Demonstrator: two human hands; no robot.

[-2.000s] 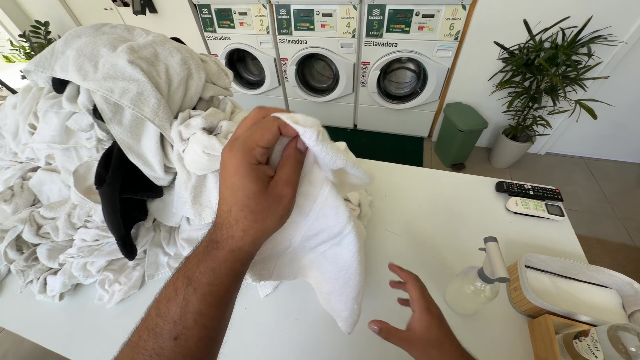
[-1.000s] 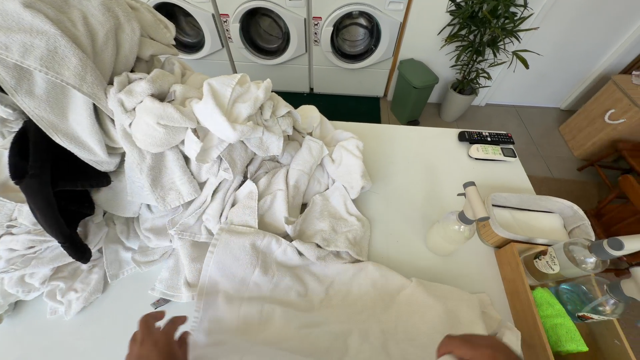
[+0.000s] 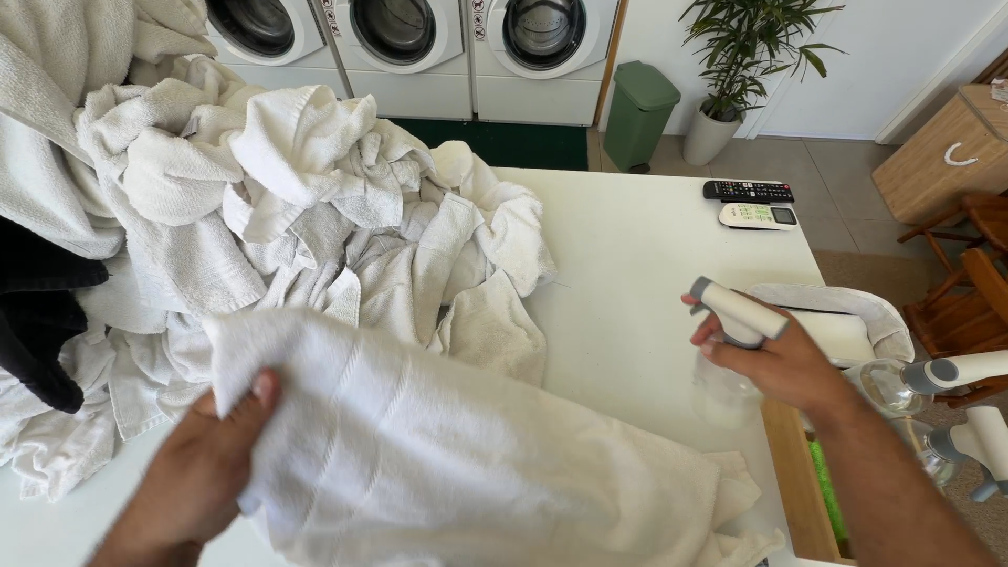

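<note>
My left hand [image 3: 209, 461] grips the upper left corner of a white towel [image 3: 472, 441], which is partly lifted and trails to the lower right over the white table [image 3: 622, 260]. At the right, my right hand [image 3: 756, 346] is wrapped around the neck of a clear spray bottle, just under its white and grey spray head [image 3: 736, 311]; the clear body below is blurred. Behind the lifted towel lies a large heap of crumpled white towels [image 3: 315, 189], with a black cloth [image 3: 39, 315] at its left side.
Two remote controls [image 3: 748, 191] lie near the table's far right corner. A fabric-lined basket [image 3: 850, 315], more spray bottles [image 3: 890, 386] and a wooden box [image 3: 795, 480] with a green cloth occupy the right edge. Beyond stand washing machines [image 3: 543, 94], a green bin [image 3: 639, 114] and a potted plant [image 3: 709, 134].
One second ago the spray bottle stood on the table by the basket; my right hand has moved off the towel onto it. My left hand has taken hold of the towel's corner and raised it.
</note>
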